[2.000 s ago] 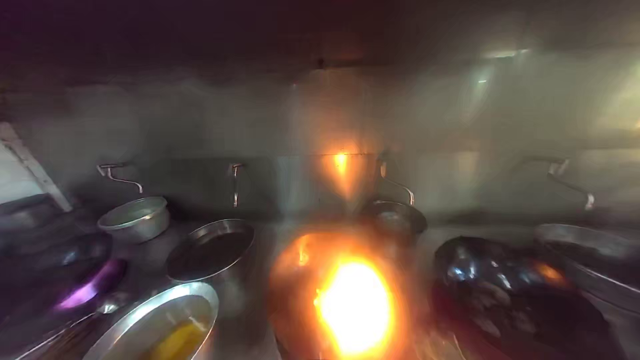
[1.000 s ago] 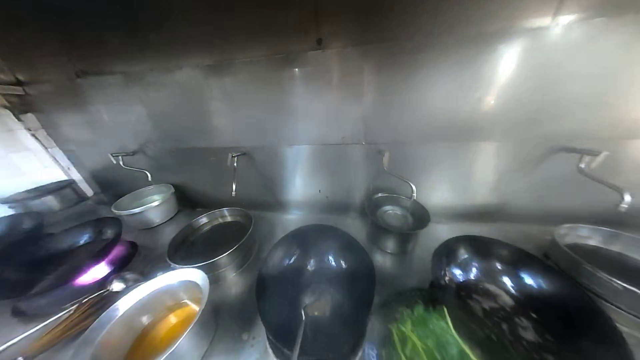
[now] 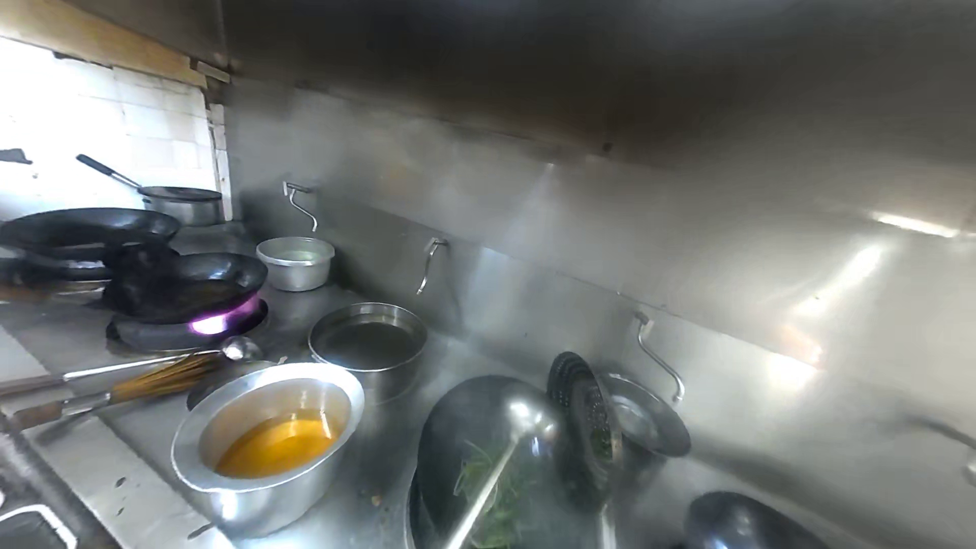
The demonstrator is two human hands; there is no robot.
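Observation:
Neither my left hand nor my right hand shows in the head view. A dark wok [image 3: 457, 412] at the bottom centre holds leafy greens [image 3: 496, 496], with steam over them. The handle of a metal ladle [image 3: 488, 488] runs up from the bottom edge, its bowl raised over the wok. Just right of it, a perforated strainer [image 3: 583, 408] stands tilted on edge, its handle pointing down out of view. What holds either handle is hidden below the frame. Left of the wok stands a metal pot [image 3: 267, 488] with orange-yellow liquid [image 3: 278, 446].
A black wok [image 3: 191, 286] sits over a purple-looking flame at the left. A ladle [image 3: 242, 349] and a bamboo brush [image 3: 164, 379] lie before it. Round metal pots [image 3: 297, 263] and a deep pan [image 3: 370, 339] line the steel wall under bent taps [image 3: 659, 358]. Another wok [image 3: 743, 522] is at lower right.
The view has swung left. The greens, right of the central wok one second ago, are now in it. The ladle bowl has risen, and the strainer has come up beside the wok. The earlier large flame is gone.

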